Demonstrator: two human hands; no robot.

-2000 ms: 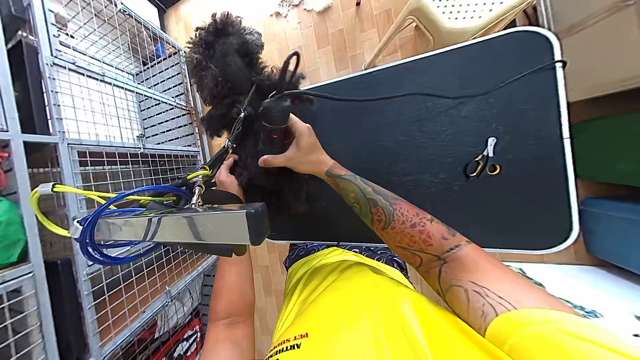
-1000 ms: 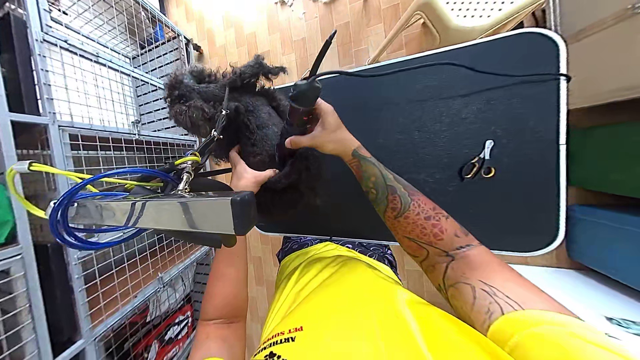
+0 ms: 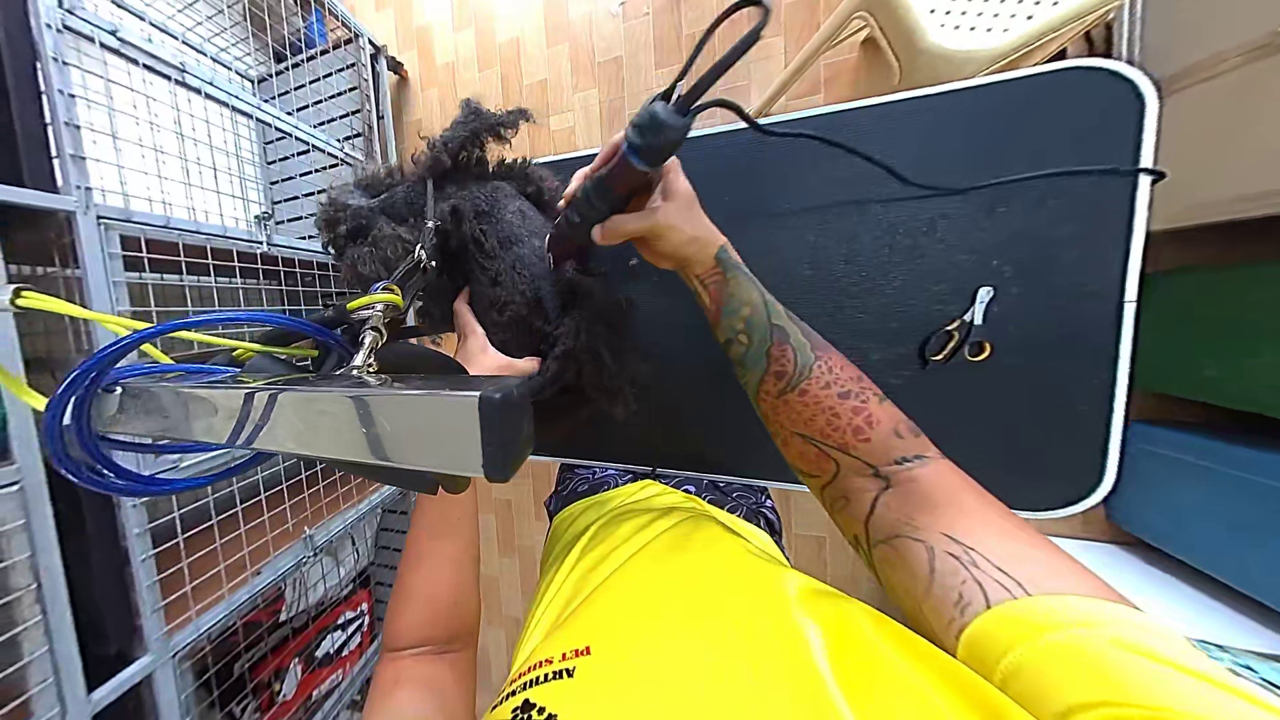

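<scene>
A curly-coated black dog [image 3: 500, 250] stands at the left end of a black grooming table [image 3: 850, 260], a leash and metal clip near its neck. My right hand [image 3: 655, 215] is closed around dark corded electric clippers [image 3: 605, 195], whose lower end meets the coat on the dog's back. Lower down, my left hand [image 3: 487, 345] rests against the dog's near side, thumb and fingers spread; part of it is behind the metal arm. Scissors with black and gold handles [image 3: 962, 330] lie on the table's right part.
A metal grooming arm [image 3: 310, 420] with a coiled blue cable [image 3: 60, 430] juts over the table's left end. Wire cages [image 3: 210, 260] stand on the left. Beyond the far edge is a beige plastic chair [image 3: 950, 50]. The clippers' black cord [image 3: 900, 180] crosses the table.
The dog's head and body have shifted, with the body showing more plainly than two seconds ago. My right hand has tilted the clippers, and their cord end now points up and right.
</scene>
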